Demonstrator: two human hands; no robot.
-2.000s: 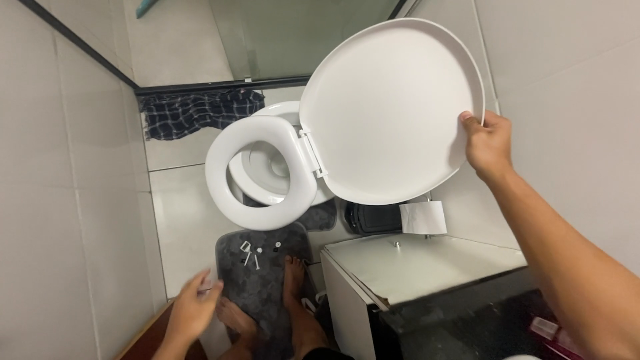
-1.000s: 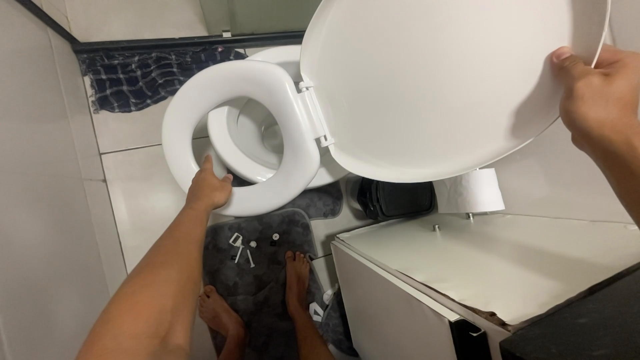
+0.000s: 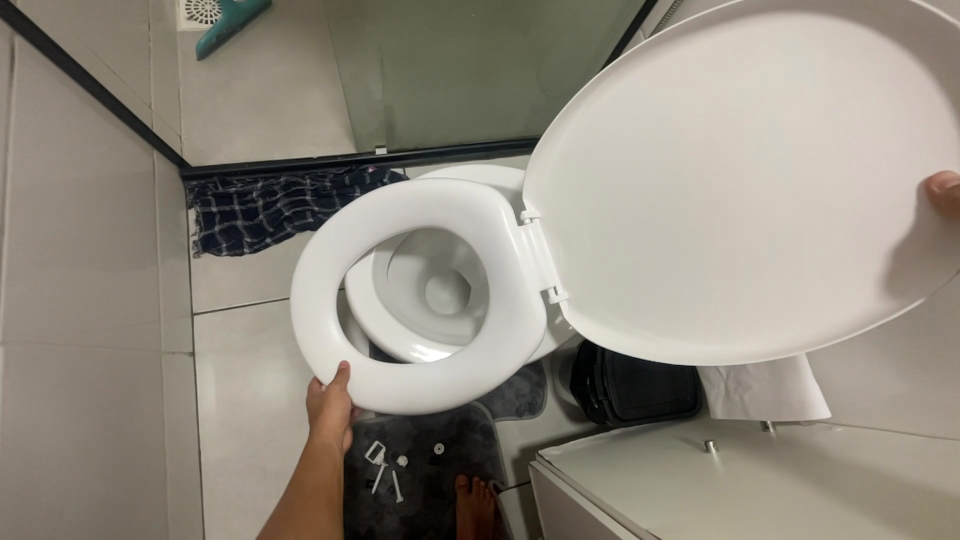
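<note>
My left hand [image 3: 331, 407] grips the lower left rim of a white toilet seat ring [image 3: 420, 386], thumb on top. The ring is tilted and hangs over the white toilet bowl [image 3: 409, 346], which shows through its opening. Hinges [image 3: 541, 259] join the ring to a raised white toilet lid [image 3: 720, 180]. At the right edge of the view, my right hand [image 3: 943, 193] holds the lid's far rim; only a fingertip or thumb shows. White plastic bolts [image 3: 397, 486] and small fittings [image 3: 402, 460] lie on a dark grey bath mat [image 3: 435, 506] below the ring.
A dark checked cloth [image 3: 262, 210] lies by the shower's black frame [image 3: 450, 153]. A black bin [image 3: 649, 386] and a toilet paper roll [image 3: 769, 390] are below the lid. A white cabinet [image 3: 750, 487] stands lower right; a bare foot [image 3: 475, 506] rests on the mat. Walls flank both sides.
My left hand, away from the ring two seconds ago, went to it and now grips its lower left rim. My right hand stays on the lid's rim.
</note>
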